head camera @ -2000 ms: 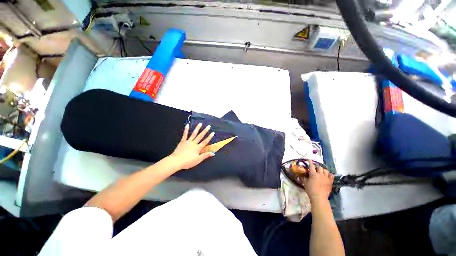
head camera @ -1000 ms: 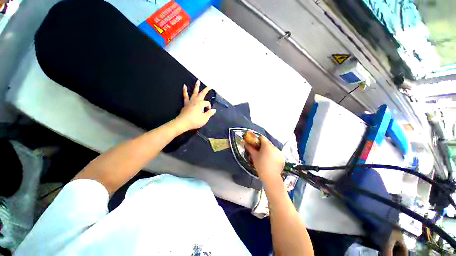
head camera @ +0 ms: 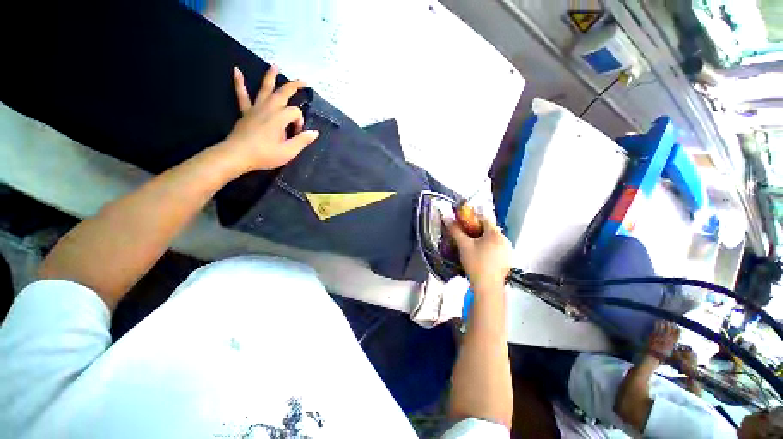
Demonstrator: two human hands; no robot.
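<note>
The dark grey-blue denim garment [head camera: 343,171] lies over the black padded board [head camera: 129,77], with a yellow-tan triangle patch [head camera: 343,202] showing on it. My left hand [head camera: 268,129] rests at the garment's upper left end, fingers spread on the board, thumb and index finger close together at the cloth's edge. Whether it pinches the cloth is not clear. My right hand [head camera: 481,250] grips the orange-brown handle of the steam iron [head camera: 429,227], which stands at the garment's right end.
A white padded table [head camera: 464,69] lies under the board. Crumpled off-white cloth [head camera: 429,304] hangs by the iron. Black hoses [head camera: 635,281] run right from the iron. To the right are another white table [head camera: 567,154], a blue padded board [head camera: 627,283] and a person's arm [head camera: 640,381].
My right hand took hold of the iron and brought it onto the garment; it has since shifted toward the garment's right end. My left hand moved to the garment's upper left edge. The view has turned.
</note>
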